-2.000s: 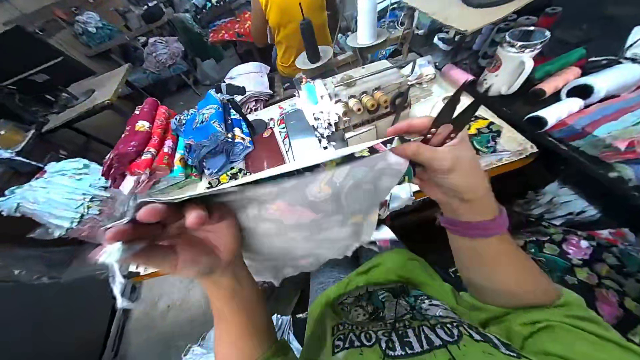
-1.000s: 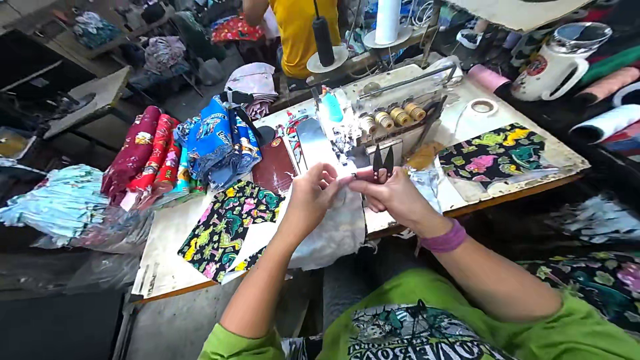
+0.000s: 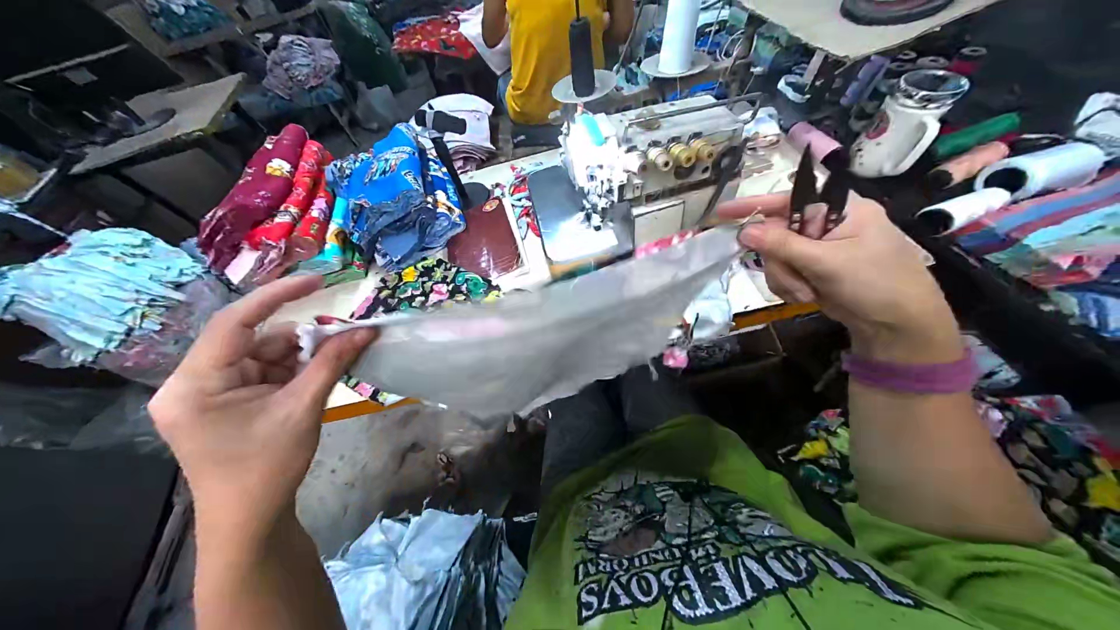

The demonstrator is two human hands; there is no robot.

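A pale grey-white fabric piece (image 3: 534,341) is stretched in the air between both hands, its lower edge hanging loose. My left hand (image 3: 254,376) pinches one end between thumb and fingers. Thumb and index finger of my right hand (image 3: 840,254) pinch the other end, and black thread snips (image 3: 818,197) rest in that same hand, blades pointing up. Behind the fabric stands an overlock sewing machine (image 3: 656,162) with several tan tension dials. Black floral fabric (image 3: 429,289) lies on the white table, partly hidden by the stretched piece.
Blue printed fabric (image 3: 398,197) and red rolled bundles (image 3: 271,206) lie at the table's left. Light blue stacked pieces (image 3: 105,284) sit farther left. A white mug (image 3: 906,127) and thread cones (image 3: 1041,171) are at right. A person in a yellow top (image 3: 542,61) is beyond the machine.
My hands, close together one second ago, are now wide apart with the pale fabric stretched between them. The snips remain in my right hand.
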